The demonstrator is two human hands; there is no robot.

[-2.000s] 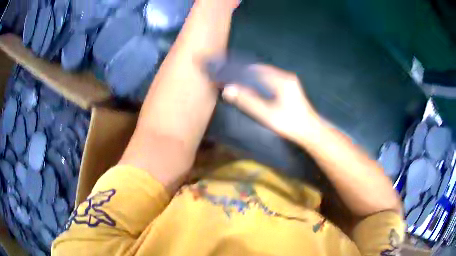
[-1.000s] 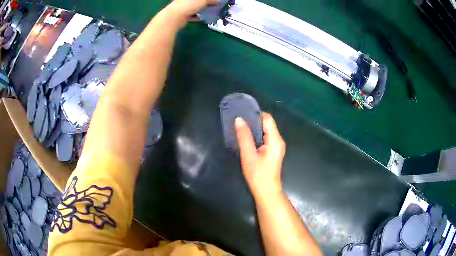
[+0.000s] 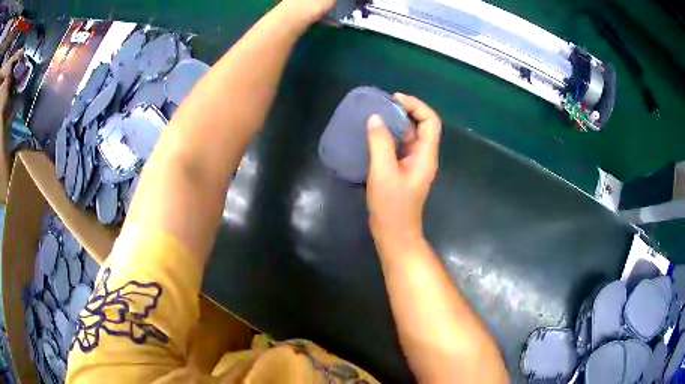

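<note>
My right hand (image 3: 402, 154) holds a grey rounded end cap (image 3: 349, 135) over the dark bench, thumb on top and fingers at its right edge. My left arm reaches to the top edge, where my left hand (image 3: 312, 7) is partly cut off. It is at the left end of a long white housing (image 3: 481, 41), by a dark cap-like part; whether it grips that part is hard to tell. The housing's right end shows a dark end part and a small green board (image 3: 578, 112).
A cap pile (image 3: 143, 97) lies at the left, another (image 3: 608, 330) at the lower right. A carton (image 3: 56, 195) of caps stands at lower left. A metal bracket (image 3: 653, 214) stands at the belt's right edge. A black cable (image 3: 631, 64) lies on the belt. Another person's arm shows at far left.
The housing appears further right and higher. The cap in my right hand has moved up and turned, showing a smooth face. My left hand stays at the housing's left end.
</note>
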